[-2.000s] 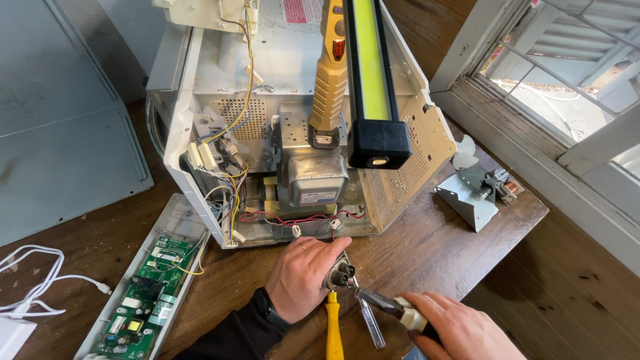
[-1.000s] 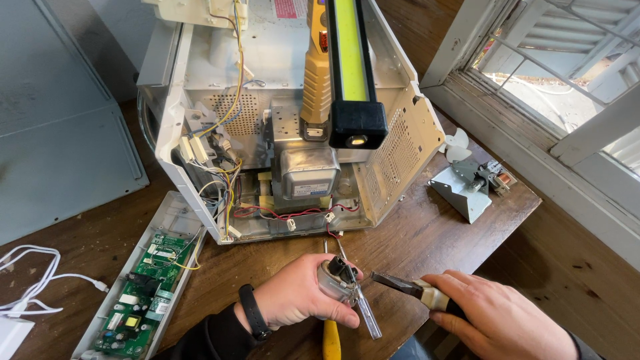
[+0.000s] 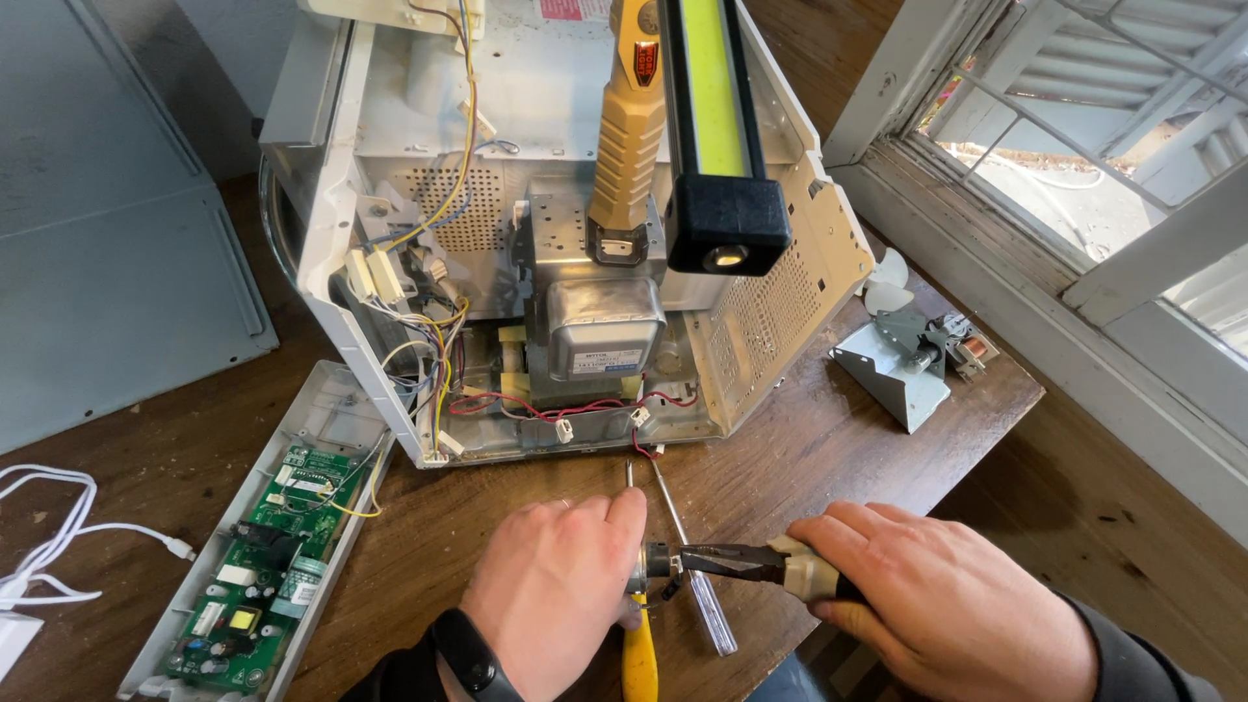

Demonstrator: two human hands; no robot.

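Note:
My left hand (image 3: 561,585), with a black wristband, grips a small round metal part (image 3: 643,567) with a dark fitting, mostly hidden by the fingers. My right hand (image 3: 907,585) is closed around the handles of pliers (image 3: 731,562), whose jaws touch or meet the part's dark fitting. A yellow-handled screwdriver (image 3: 640,658) lies partly under my left hand and the part. Beside it lies a screwdriver with a clear handle (image 3: 712,612), its shaft pointing toward the opened microwave oven (image 3: 575,444). Whether the jaws are clamped on the fitting is hard to tell.
A work light (image 3: 726,219) stands on the metal transformer or magnetron housing (image 3: 604,331). At left are a green circuit board (image 3: 273,575) in its plastic panel, a white cable (image 3: 58,517) and a grey metal cover (image 3: 117,253). A bracket with a motor (image 3: 897,366) and a fan blade (image 3: 885,283) lie right.
The pliers, apart from the part one second ago, have come to its dark fitting. My left hand has turned, its back now showing more, and hides more of the part. The view has moved closer.

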